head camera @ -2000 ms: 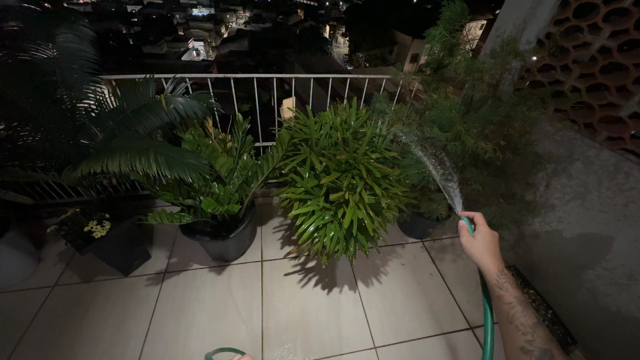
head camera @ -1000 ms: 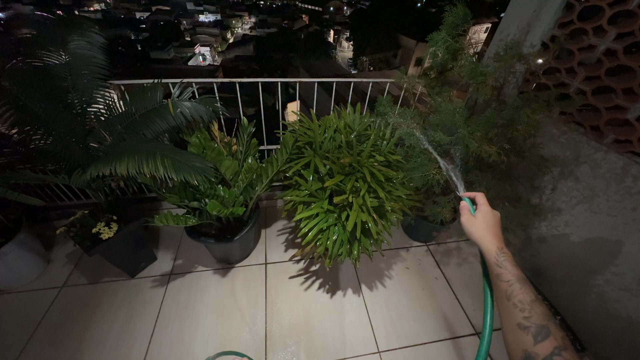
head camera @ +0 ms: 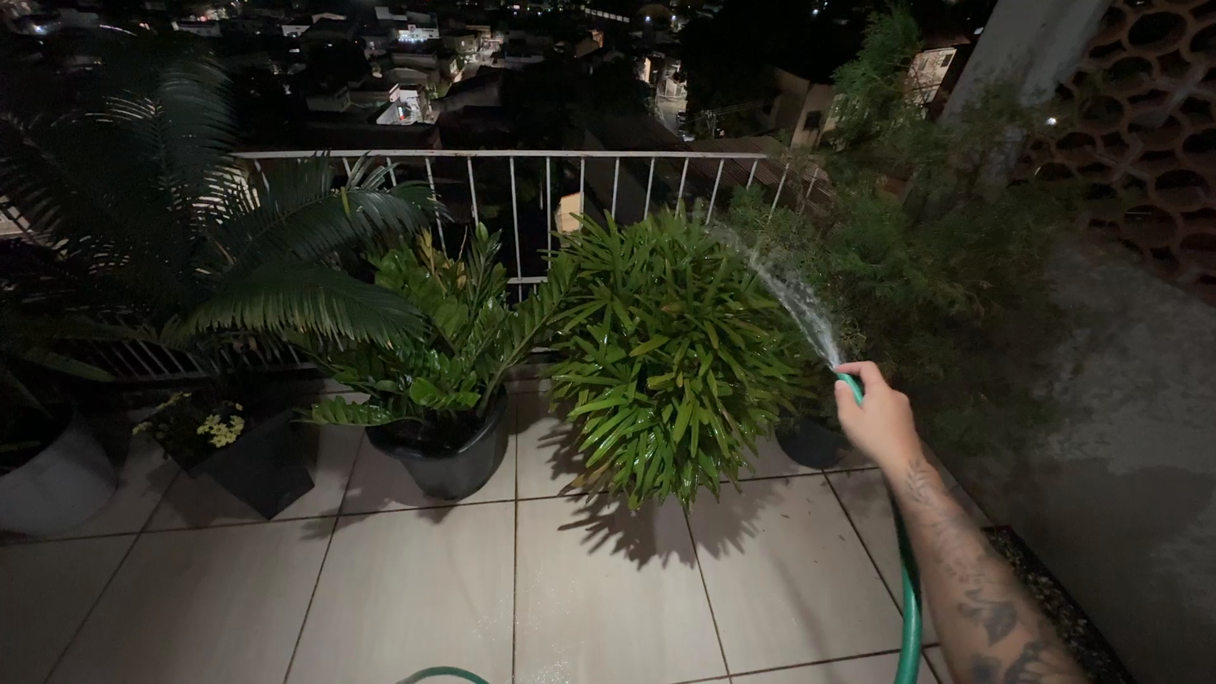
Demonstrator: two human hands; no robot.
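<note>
My right hand (head camera: 876, 410) grips the end of a green garden hose (head camera: 909, 608) at the right, with the thumb and fingers around its tip. A spray of water (head camera: 793, 296) leaves the hose up and to the left, between a dense bushy potted plant (head camera: 674, 351) with wet narrow leaves and a feathery green shrub (head camera: 912, 237). The hose hangs down beside my forearm, and another curve of it shows at the bottom edge. My left hand is out of view.
A metal railing (head camera: 503, 155) runs behind the plants. Left of the bushy plant stand a black round pot (head camera: 451, 456) with glossy leaves, a dark square pot (head camera: 261, 465) with yellow flowers, and a grey pot (head camera: 57, 480). A rough wall (head camera: 1130, 399) rises at the right above the tiled floor.
Part of a hand beside the hose at the bottom edge two seconds ago is out of view now. My right hand keeps its grip on the spraying hose.
</note>
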